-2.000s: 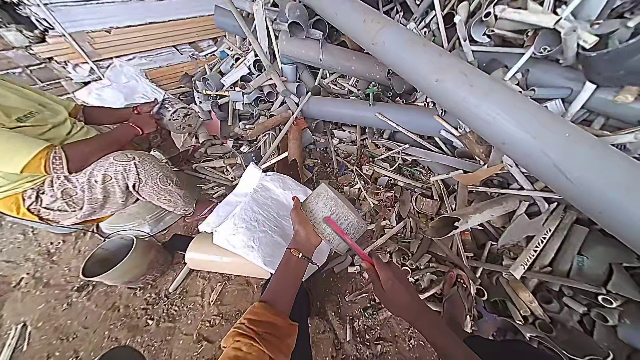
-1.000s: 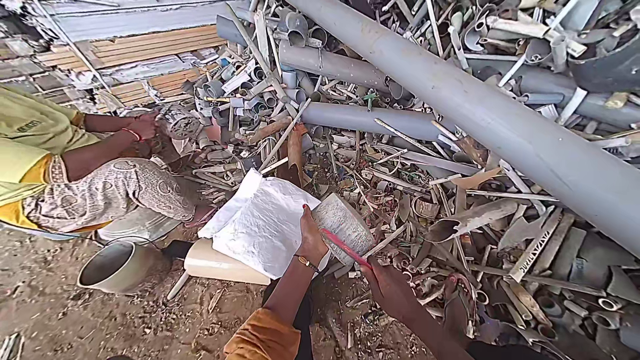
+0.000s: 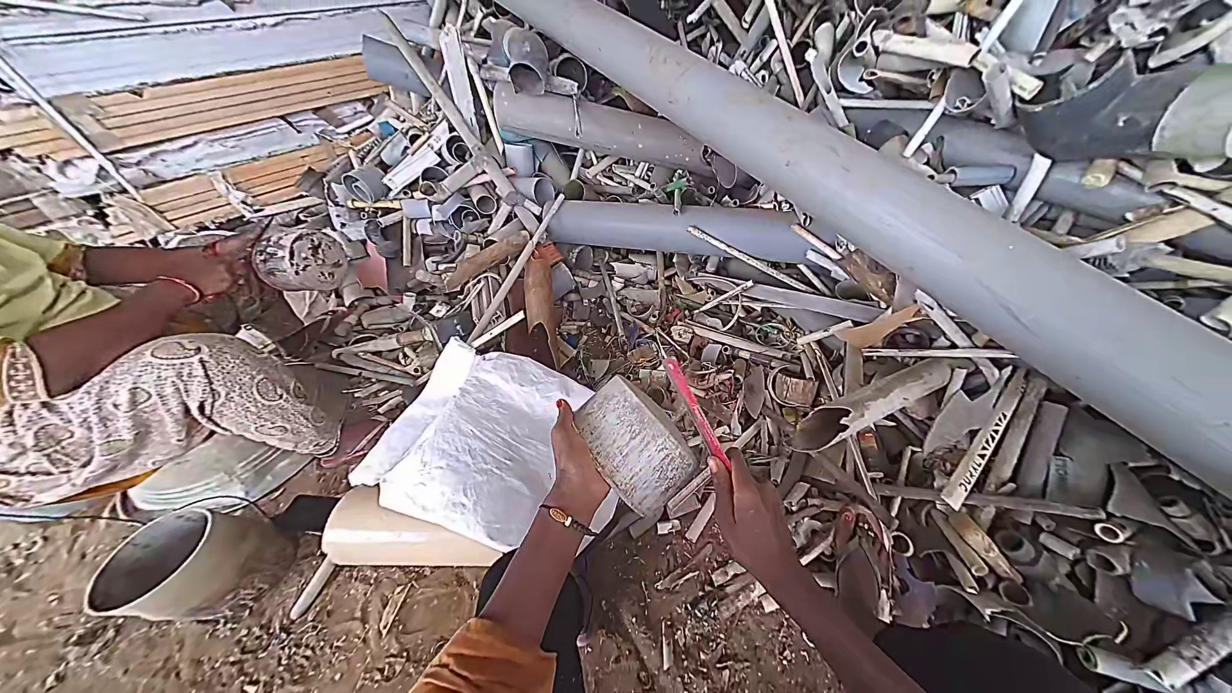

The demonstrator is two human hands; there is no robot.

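My left hand [image 3: 576, 470] grips a short, wide piece of pale grey pipe [image 3: 637, 445] with a rough, scraped surface. Its thumb and fingers press on the pipe's left side. In my right hand [image 3: 749, 510] is a thin pink-red strip-like tool [image 3: 695, 409], perhaps a blade, pointing up and left. The tool stands just right of the pipe piece, with a small gap between them. Behind my left hand a white sheet [image 3: 481, 438] lies over a beige rounded block [image 3: 404, 529].
At the left sits another person [image 3: 144, 414], whose hands [image 3: 217, 269] hold a round pipe piece [image 3: 300, 258]. A wide grey pipe section [image 3: 183, 568] rests on the dirt. Long grey pipes [image 3: 866, 202] and a heap of pipe scraps [image 3: 751, 337] fill the back and right. Stacked planks [image 3: 241, 101] lie back left.
The pink-red tool, over the pipe piece's face in the earlier frames, has moved off to its right side. The pipe piece has turned in my left hand.
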